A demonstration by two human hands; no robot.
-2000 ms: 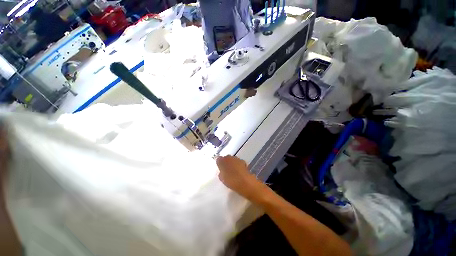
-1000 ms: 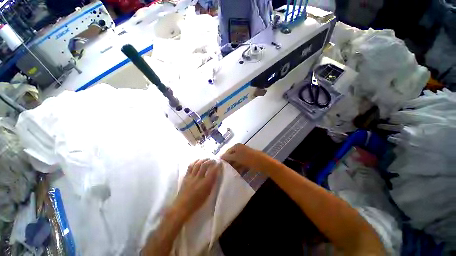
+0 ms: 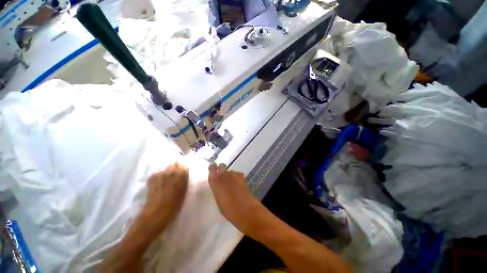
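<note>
The white garment piece [image 3: 80,160] spreads over the left of the table and hangs toward me. My left hand [image 3: 168,192] grips the cloth just in front of the needle end, fingers bent. My right hand [image 3: 227,186] pinches the cloth edge right of it, fingertips close to the presser foot [image 3: 205,152]. The contact between cloth and foot is washed out by glare. The white sewing machine [image 3: 197,80] with a blue stripe stands above, and a metal guide [image 3: 224,139] sits right of the foot.
A dark green rod [image 3: 112,42] slants above the needle end. Black-handled scissors [image 3: 312,90] lie in a grey tray [image 3: 299,101]. A blue-rimmed container [image 3: 326,160] holds white cloth lower right. Stacked white bundles [image 3: 443,154] stand far right. Ruler tape [image 3: 283,144] runs along the table edge.
The view has moved closer and shifted. My left hand, out of clear view two seconds ago, came to the cloth and now sits farther from my right hand, with cloth between them.
</note>
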